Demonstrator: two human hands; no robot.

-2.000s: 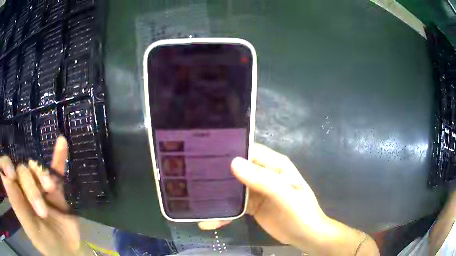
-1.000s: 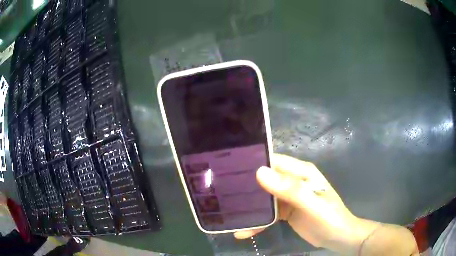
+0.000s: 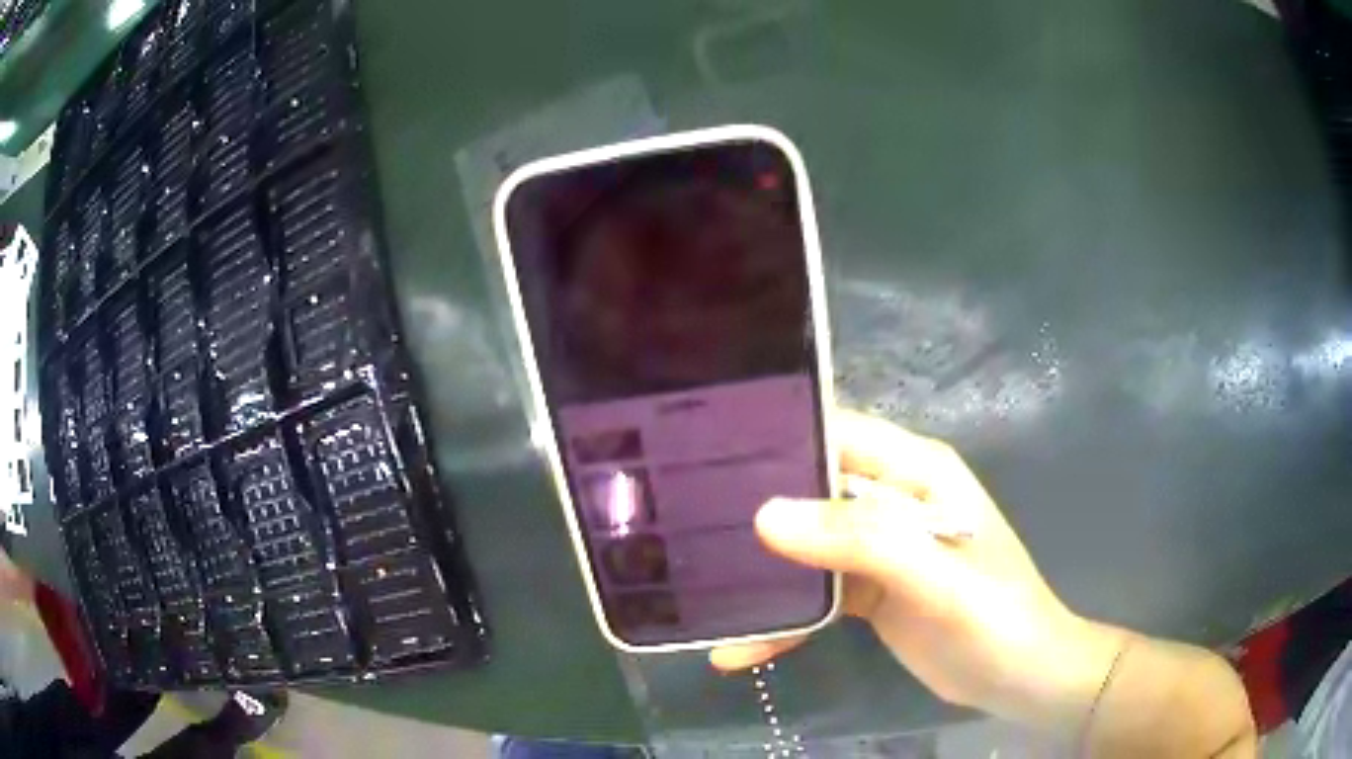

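Observation:
A smartphone point(image 3: 675, 389) with a pale case is upright in the middle of the view, its screen lit, dark above and a list with small pictures below. My right hand point(image 3: 934, 571) holds it from the lower right, thumb over the screen's right side. Something thin and white shows at the fingers; I cannot tell what it is. A clear carrier sheet point(image 3: 571, 126) lies behind the phone, partly hidden by it. Its lower part with a row of pale dots shows below the phone. My left hand is not in view.
A large black tray point(image 3: 223, 349) with ribbed pockets lies on the left of the dark green surface point(image 3: 1068, 178). Red things show at the lower left and lower right edges. A black object is cut off at the upper right corner.
My left hand, seen over the tray two seconds ago, is out of view. The phone appears farther right and tilted, a little higher than one second ago. The tray shows more fully.

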